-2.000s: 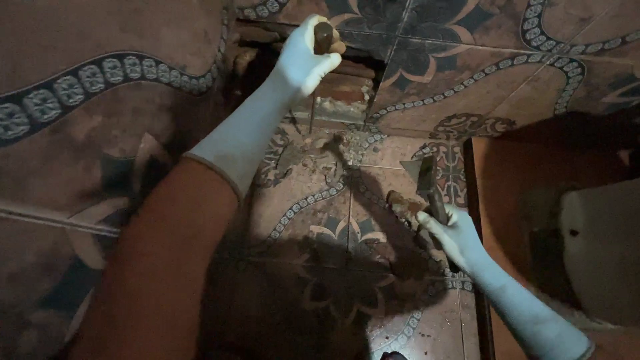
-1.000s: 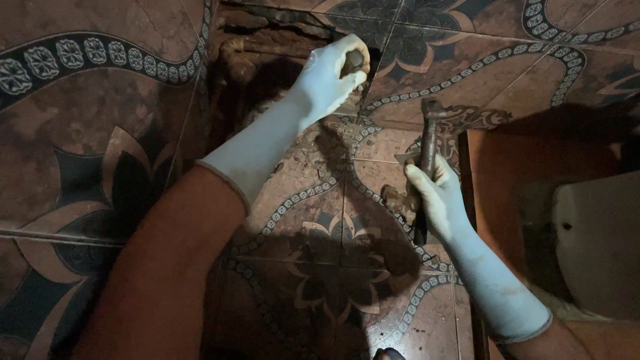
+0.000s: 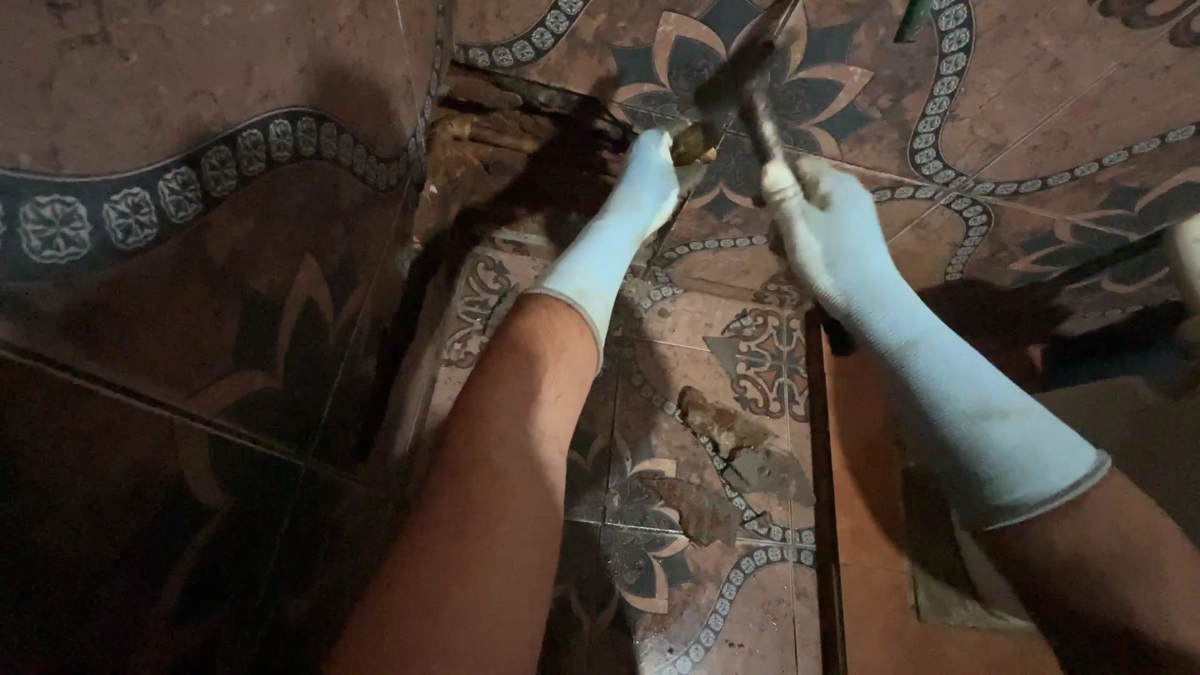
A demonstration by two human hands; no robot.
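Note:
Both hands wear pale work gloves. My left hand [image 3: 656, 173] is closed around a chisel [image 3: 696, 142], whose end shows beyond the fingers; its blade is hidden. It is at the right side of a broken-out opening [image 3: 506, 141] in the tiles. My right hand [image 3: 825, 220] grips the handle of a hammer [image 3: 764, 131], its blurred head raised just above and right of the chisel's end. Whether head and chisel touch, I cannot tell. Rough, broken material shows inside the opening, partly in shadow.
Broken tile or mortar pieces [image 3: 722, 422] lie on the patterned tiles [image 3: 656, 562] below my hands. At the right stands an orange-brown panel [image 3: 872, 525] with a dark edge. A patterned tiled surface [image 3: 216, 178] fills the left side. A green object [image 3: 912, 21] shows at the top.
My right hand has risen with the hammer from the lower right to beside my left hand. The view has shifted. My left hand still holds the chisel.

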